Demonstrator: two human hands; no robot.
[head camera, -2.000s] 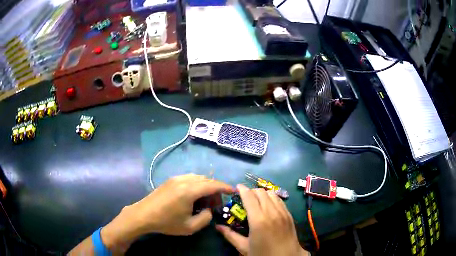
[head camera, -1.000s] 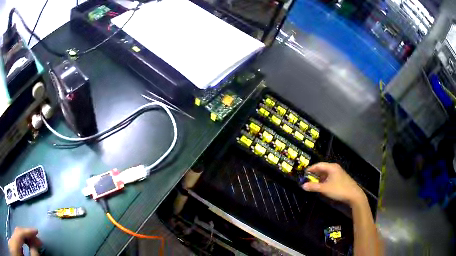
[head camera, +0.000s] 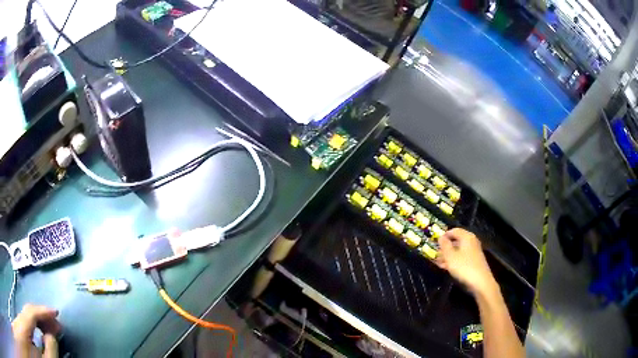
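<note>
My right hand (head camera: 463, 260) is at the near right end of rows of charger circuit boards (head camera: 403, 208) in a black tray (head camera: 350, 294). Its fingertips are on a board at the row's end; whether they still grip it is hard to tell. A single charger circuit board (head camera: 473, 338) lies apart, beside my right forearm. My left hand (head camera: 36, 328) is at the lower left edge over the bench, partly cut off, fingers curled; its grip is unclear.
The USB tester (head camera: 162, 250) has an orange USB cable (head camera: 189, 318) and a white plug. A yellow screwdriver (head camera: 105, 285), grey patterned paddle (head camera: 50, 242), fan (head camera: 119, 129), instrument (head camera: 31, 164), white papers (head camera: 280, 56) and loose green boards (head camera: 334, 145) lie around the bench.
The view swung right from the bench to the black tray. My right hand left the first board's spot on the mat, carried a board to the tray and brought it to the row's end.
</note>
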